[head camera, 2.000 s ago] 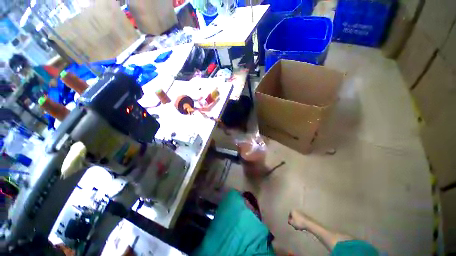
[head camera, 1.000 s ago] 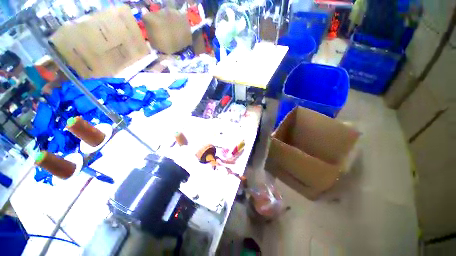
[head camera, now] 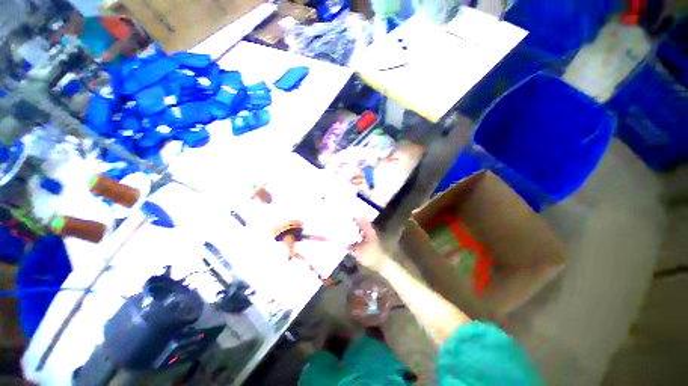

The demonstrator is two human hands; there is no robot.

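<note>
My right hand (head camera: pixel 367 247) reaches to the table's right edge. It is blurred, and I cannot tell whether it grips anything. A round rust-brown roll (head camera: pixel 288 228) lies on the white table (head camera: pixel 226 162) left of the hand, not touching it. A narrow matching strip (head camera: pixel 302 262) trails from it towards the table edge. A small brown thread cone (head camera: pixel 262 194) stands or lies behind the roll; I cannot tell which. My left hand is not in view.
The black machine motor (head camera: pixel 155 320) is at lower left, with two thread cones (head camera: pixel 113 190) behind it. Blue pieces (head camera: pixel 177 94) are piled farther back. An open drawer (head camera: pixel 354 151), a cardboard box (head camera: pixel 520 275) with something orange-red inside and a blue bin (head camera: pixel 547 136) are at right.
My right hand was low over the floor, then out of view, and now reaches the table edge. The view has swung towards the roll and drawer. The orange-red thing in the box now shows.
</note>
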